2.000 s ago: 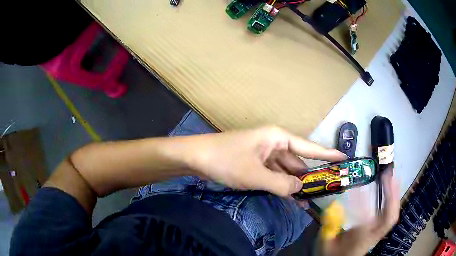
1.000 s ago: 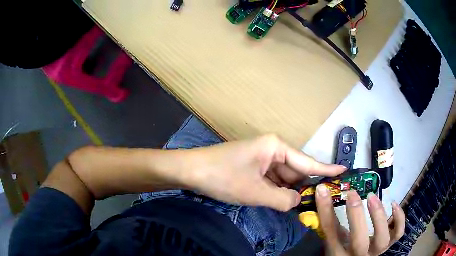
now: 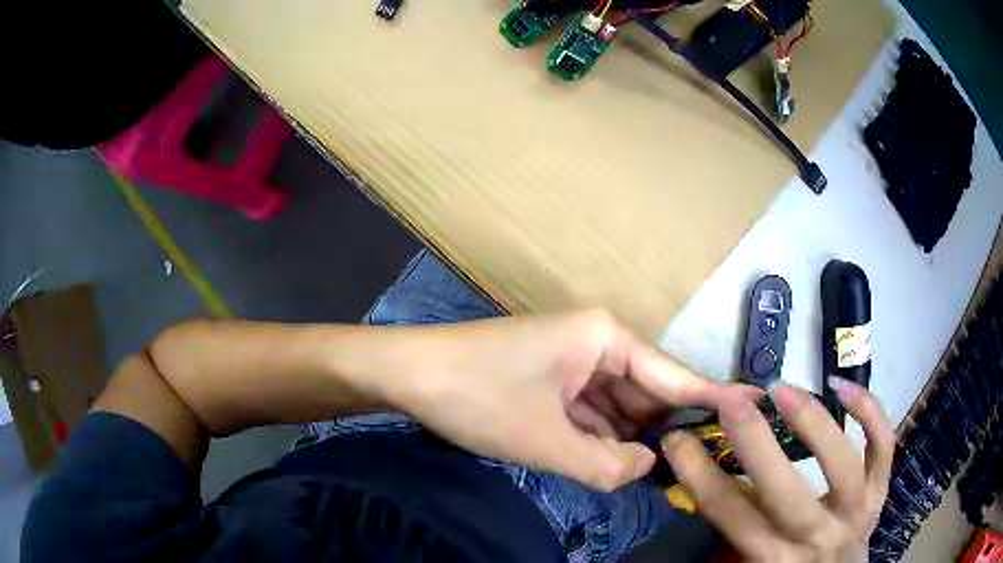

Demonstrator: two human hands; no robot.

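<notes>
My left hand (image 3: 539, 379) grips the left end of an open black housing (image 3: 713, 432) low over the bench. Yellow battery wrap and a little green board show between my fingers; the rest is hidden. My right hand (image 3: 786, 484) lies over the housing with its fingertips on it. A yellow tool handle (image 3: 681, 500) shows under my right hand, mostly hidden. A slim dark top cover (image 3: 765, 330) with a small window and round buttons lies just beyond. A closed-looking black shell (image 3: 846, 297) with a pale label lies to its right.
Black units with green boards (image 3: 577, 46) and wires lie on the cardboard (image 3: 495, 154) at the top. A black cable (image 3: 764, 123) runs onto the white surface. Stacked black parts (image 3: 924, 143) and rows of slim parts (image 3: 946, 440) are at right. A pink stool (image 3: 204, 143) stands left.
My right hand has come in from the lower right onto the housing, and its fingers now cover most of the board. The top cover is now less covered. My left hand keeps its grip.
</notes>
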